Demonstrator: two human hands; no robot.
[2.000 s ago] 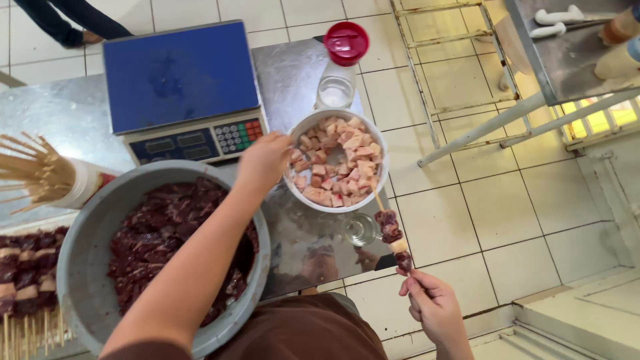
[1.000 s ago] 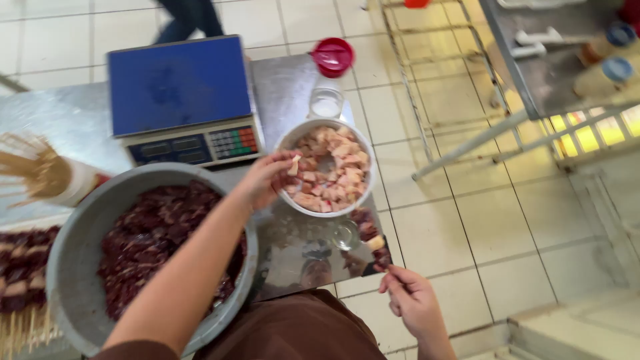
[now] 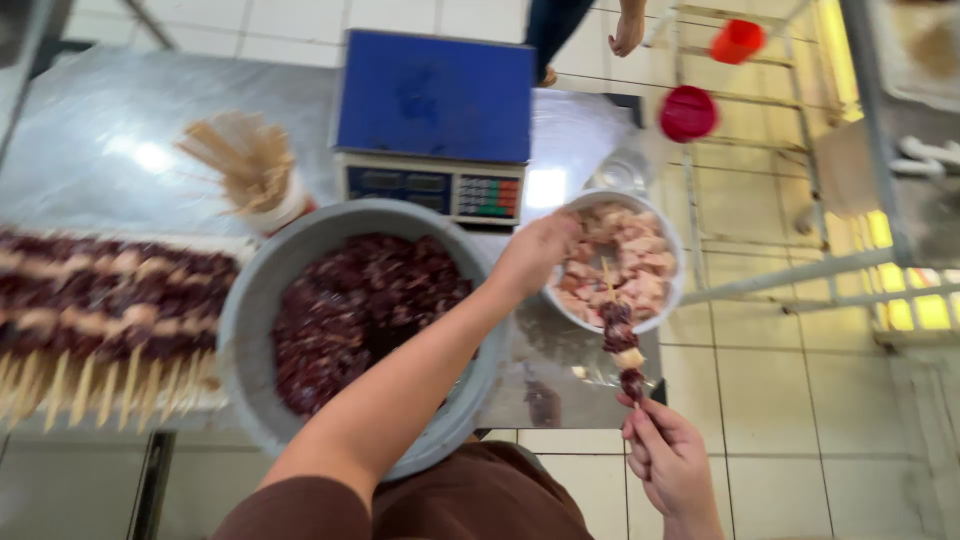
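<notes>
My right hand [image 3: 664, 454] holds the lower end of a wooden skewer threaded with dark meat and one pale piece [image 3: 628, 358]. The skewer's bare tip points over a white bowl [image 3: 673, 289] of pale, fatty meat cubes [image 3: 634, 247]. My left hand [image 3: 544, 244] is at the left rim of that bowl, its fingers blurred; whether they hold a piece I cannot tell. Under my left forearm stands a large grey basin [image 3: 251, 315] of dark red meat pieces [image 3: 352, 300]. At the far left, loaded skewers [image 3: 112, 292] lie side by side on a white tray.
Behind the basin are a blue-topped digital scale [image 3: 435, 97] and a white container [image 3: 281, 210] of bare wooden skewers. A clear jar [image 3: 619, 172] stands behind the bowl, near a red lid [image 3: 688, 114]. Metal racks stand at right. Another person's hand [image 3: 628, 34] shows at the top.
The view has swung left, showing more of the table and tray. The skewer in my right hand has come upright, its tip now over the bowl. My left hand stays by the bowl.
</notes>
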